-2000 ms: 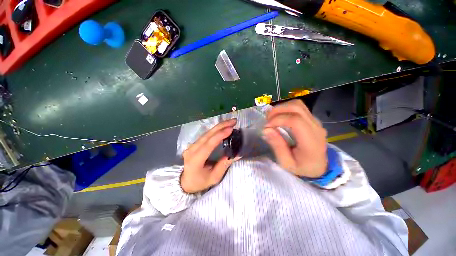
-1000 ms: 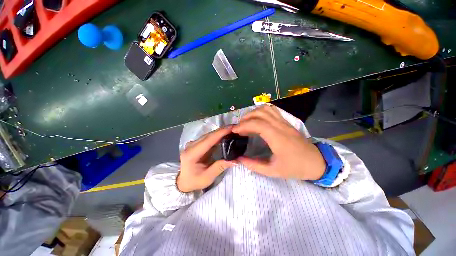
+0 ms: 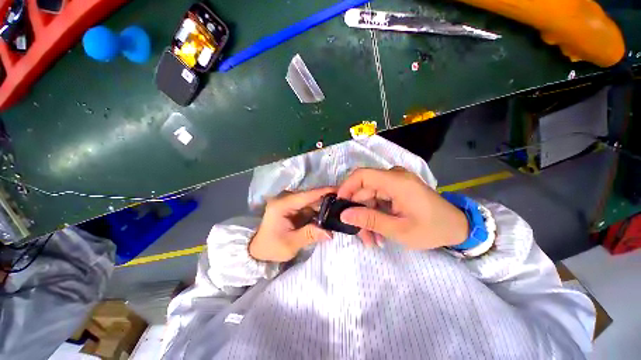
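Observation:
A small black watch unit is held between both hands over the lap, just off the bench edge. My left hand grips its left side with fingers and thumb. My right hand holds its right side, the thumb lying across its dark face. The right wrist wears a blue band beside a white one. The fingers hide parts of the unit, and its inside cannot be seen.
On the green bench lie an open watch housing with its display module, a blue rod, a blue suction cup, silver tweezers, an orange screwdriver, a clear film, a whitish scrap and a red tray.
My right hand came in to the unit from apart, and its thumb now lies across the unit's face. The unit has turned slightly. The bench view has shifted up and left.

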